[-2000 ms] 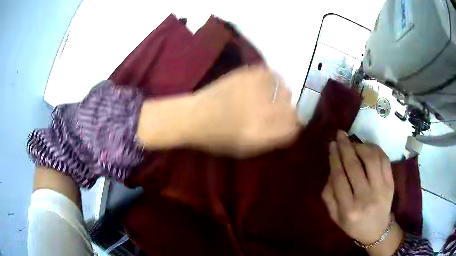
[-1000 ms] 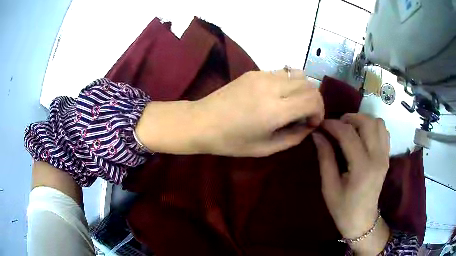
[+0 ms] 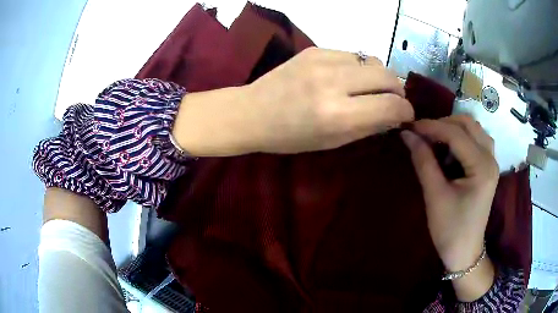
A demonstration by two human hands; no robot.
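Note:
A dark maroon garment piece [image 3: 263, 226] covers the lap and the front of the table, its notched far end lying on the white table. My left hand [image 3: 312, 104] reaches across from the left and pinches the cloth near its upper right edge. My right hand [image 3: 456, 177] pinches the same edge, its fingertips almost touching the left ones. The exact fold between the fingertips is mostly hidden. A short maroon flap [image 3: 430, 96] sticks up beyond the fingers, toward the machine.
The pale grey sewing machine head [image 3: 517, 36] stands at the upper right, with its needle and presser foot parts [image 3: 541, 125] below. A metal plate [image 3: 422, 52] is set in the white table [image 3: 122, 43]. A pale blue surface lies at the far left.
My left hand, a moving blur two seconds ago, has come to the cloth edge beside my right hand. My right hand was spread flat and now pinches. The view has shifted slightly.

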